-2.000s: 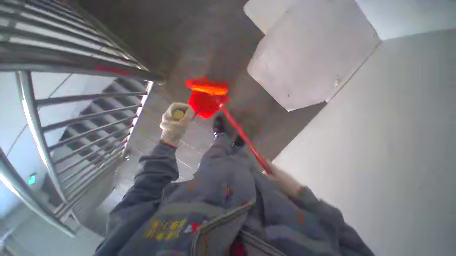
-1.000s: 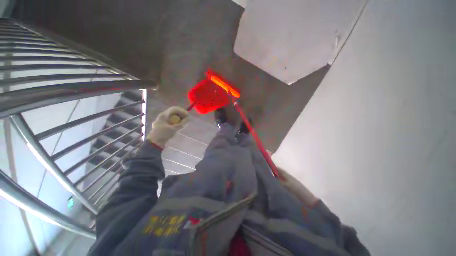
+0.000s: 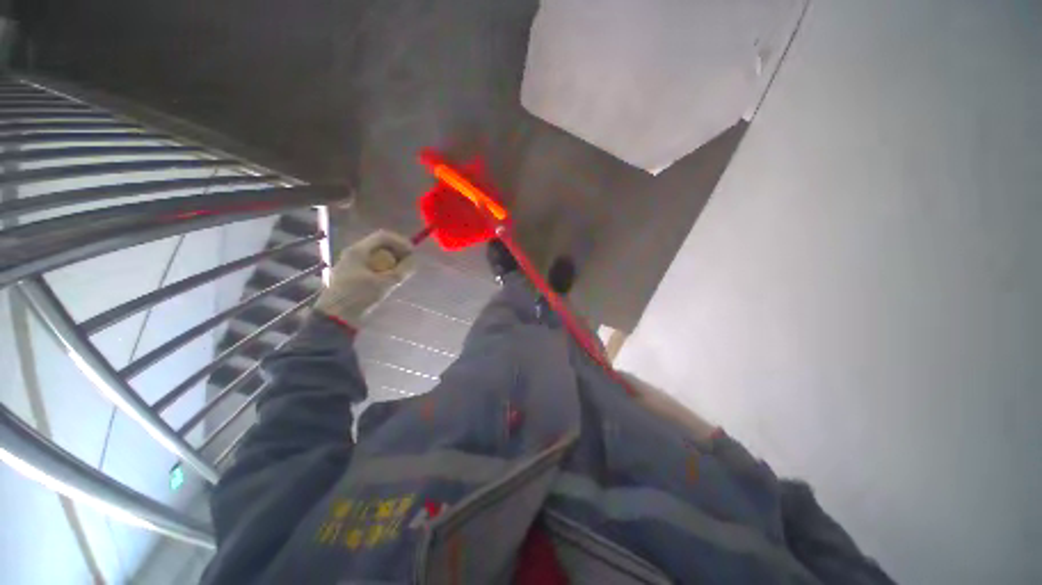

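Note:
The red dustpan is at the landing by my feet, its scoop partly covered by the broom. The narrow red and orange broom head lies slanted across the scoop's far side. My left hand, in an off-white knit glove, is closed around the dustpan handle, with a yellowish round end showing at the grip. My right hand, gloved and partly hidden by the sleeve and body, is on the red broom pole at its near end.
Shiny steel railings stand on the left, with grey stairs behind them. Ribbed steps are below my left arm. A flat whitish sheet lies on the grey landing. A pale wall is on the right.
The broom head has swung from nearly level to slanted and now overlaps the scoop. My left hand and the dustpan show further left. The view has shifted over the railing and sheet.

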